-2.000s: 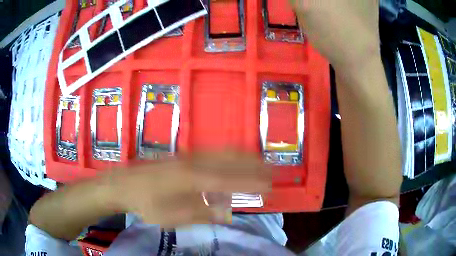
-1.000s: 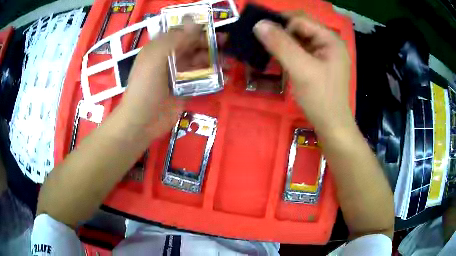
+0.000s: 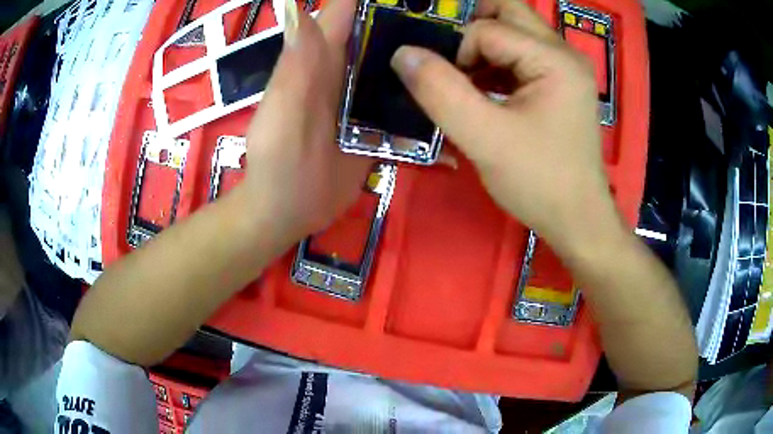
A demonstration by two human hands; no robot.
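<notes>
A silver phone middle frame (image 3: 392, 146) with yellow squares at its top end is held above the red tray (image 3: 445, 263). My left hand (image 3: 297, 144) holds it from the left side and behind. A black adhesive pad (image 3: 390, 85) lies in the frame's window. My right hand (image 3: 517, 119) is at its right side, with the thumb on the pad and the other fingers curled at the frame's upper right. The die-cut pad sheet (image 3: 214, 55) lies across the tray's upper left, with a black pad in one cell and several open cells.
Other frames sit in tray pockets, one below the held frame (image 3: 332, 275), one at lower right (image 3: 547, 309), one at upper right (image 3: 589, 51). A spent sheet pile (image 3: 80, 161) is at left. Dark glossy film (image 3: 678, 186) and stacked pad sheets (image 3: 746, 246) are at right.
The black pad, earlier apart in my right hand, is now in the held frame's window under my thumb. The frame and my left hand appear farther right. The tray also appears shifted right.
</notes>
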